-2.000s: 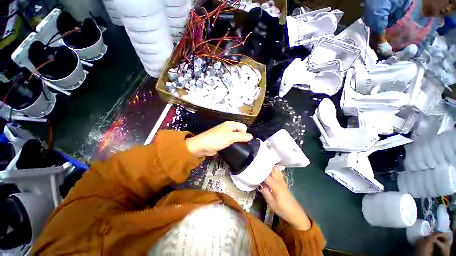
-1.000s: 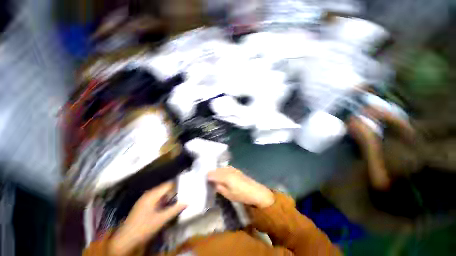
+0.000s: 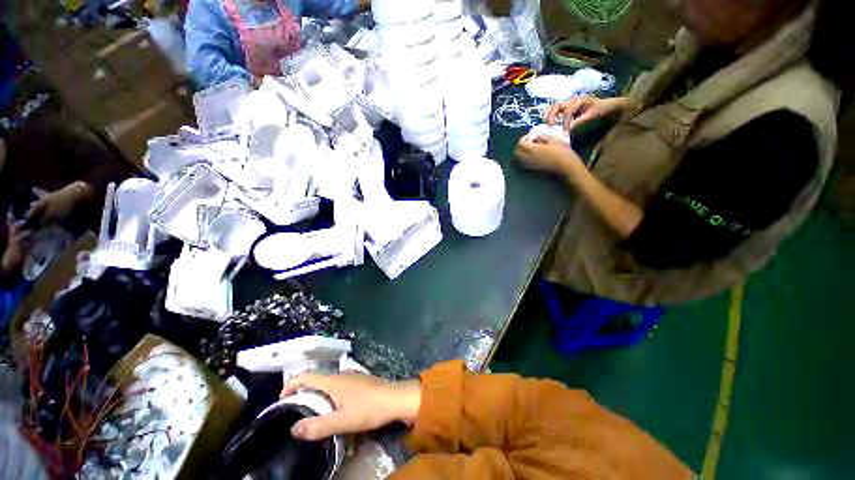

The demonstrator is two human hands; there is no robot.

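My right hand (image 3: 352,405), in an orange-brown sleeve, reaches in at the bottom. Its fingers rest over the rim of a part-built unit: a white frame (image 3: 292,354) with a round white housing. A dark glossy black insert (image 3: 281,448) sits in the housing's mouth, tilted towards me. The unit is cut off by the bottom edge. My left hand is not in view. The parts carton (image 3: 211,422), holding small white and silver fittings, stands just left of the unit.
Red lead wires (image 3: 56,412) and black parts (image 3: 103,305) lie at left. A white frame heap (image 3: 281,169) lies ahead, beside housing stacks (image 3: 431,75) and one loose housing (image 3: 476,196). Dark specks (image 3: 281,314) lie behind the unit. A person (image 3: 694,178) works at the bench's right edge.
The view has swung right, showing the person and floor there. The unit has moved to the lower left. My left hand, earlier on it, has left the view.
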